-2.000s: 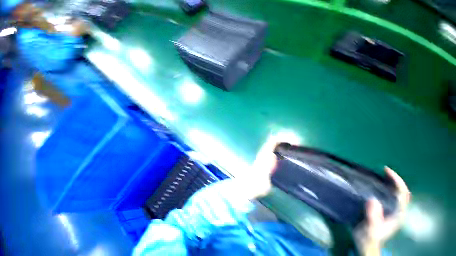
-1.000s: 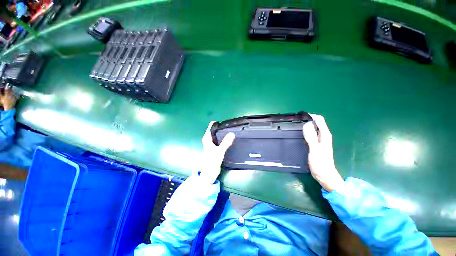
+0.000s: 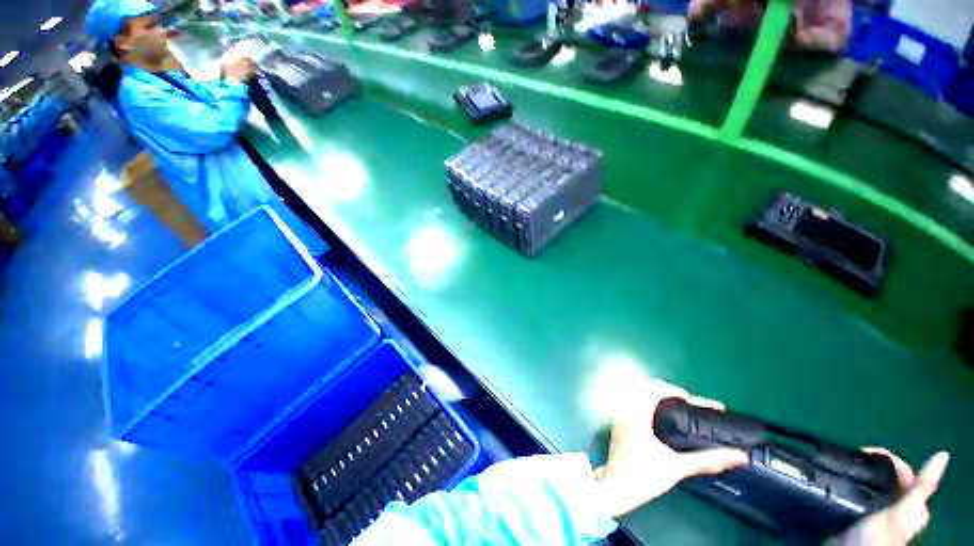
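Note:
A dark handheld device with a black protective frame along its edge is held above the green bench at the lower right, tilted. My left hand grips its left end, with the thumb along the near side. My right hand is at its right end, partly cut off by the bottom edge, with a finger pointing outward. The device's screen is not visible.
Stacked dark units stand on the green bench. A device with a screen lies at the right, a small one behind the stack. Blue totes stand below left, one holding slotted black parts. A person works at upper left.
The view has swung left, showing more of the totes and the other person. The held device now appears lower and further right, tilted down to the right, still between both my hands.

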